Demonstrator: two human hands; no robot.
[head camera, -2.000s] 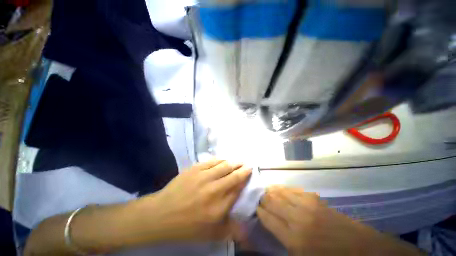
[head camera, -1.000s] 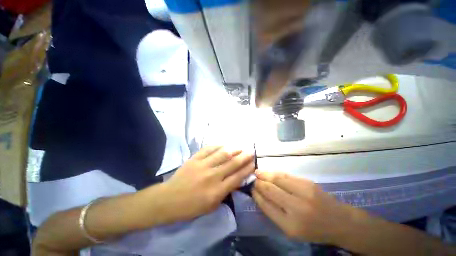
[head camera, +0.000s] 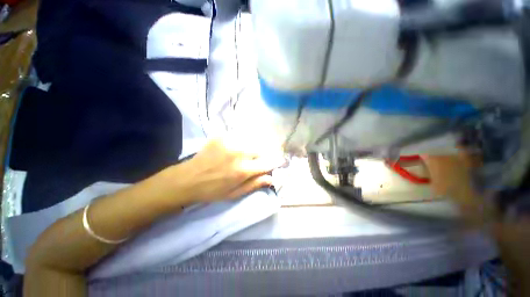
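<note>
My left hand (head camera: 232, 168), with a bangle on the wrist, lies on the pale fabric panel (head camera: 232, 214) left of the needle area, fingers together and holding it down on the machine bed. The fingertips are washed out by lamp glare. My right hand (head camera: 459, 180) is blurred at the right, at the red handle loop of the scissors (head camera: 408, 169); whether it grips them cannot be told. The sewing machine head (head camera: 372, 98) is white with a blue stripe and blurred; it hides the scissor blades. The needle is lost in glare.
Navy panels (head camera: 99, 122) spread over the left side, with pale cloth and a narrow navy strip (head camera: 177, 65) beside them. Brown cardboard (head camera: 17, 64) is at the far left. The ruled grey table edge (head camera: 325, 252) runs along the front. A dark curved cable or band crosses right of the needle area.
My right hand has left the cloth edge beside my left hand and moved right to the scissors. My left hand has shifted slightly left and up. The pale cloth is spread along the front edge.
</note>
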